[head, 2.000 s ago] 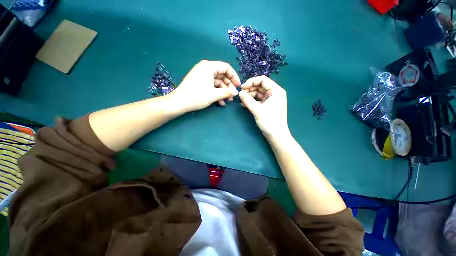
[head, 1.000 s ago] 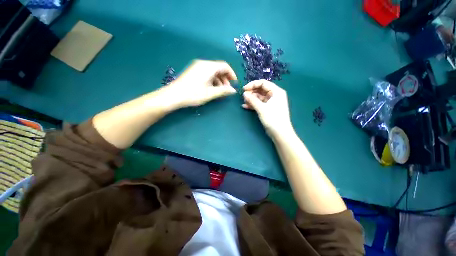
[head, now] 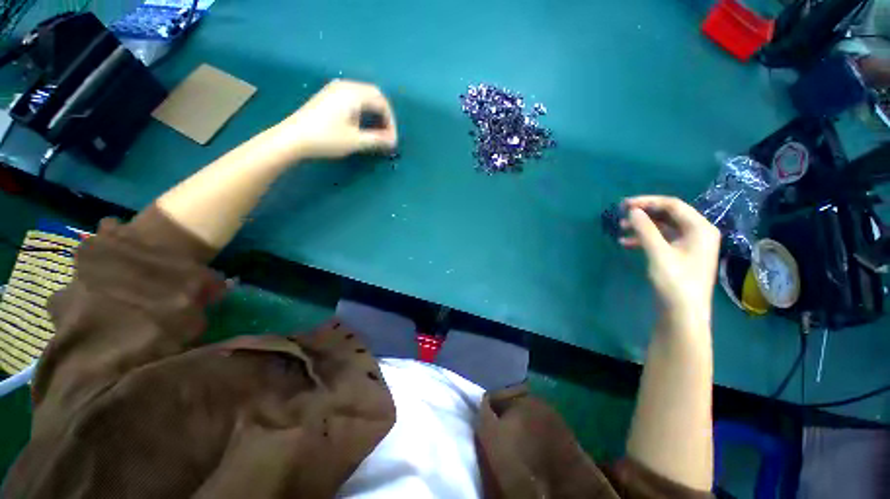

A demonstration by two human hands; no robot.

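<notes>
A loose heap of small dark components (head: 507, 129) with silvery and purplish glints lies at the centre of the green mat. My left hand (head: 353, 122) is blurred, left of the heap, with fingers curled over the place of the left pile; only a few dark specks (head: 392, 156) show by its fingertips. My right hand (head: 673, 239) is at the right, its thumb and fingertips at the edge of the small right pile (head: 613, 221), partly covering it. Whether either hand holds a part is too small and blurred to tell.
A tan cardboard piece (head: 205, 103) and a black box (head: 93, 93) are at the left. A red bin (head: 739, 28) is at the upper right. A crumpled clear bag (head: 737, 195), tape rolls (head: 776, 274) and black equipment (head: 828, 239) with cables stand at the right.
My hands were together below the central heap and have parted. My left hand has moved left to the left pile, my right hand right to the small right pile.
</notes>
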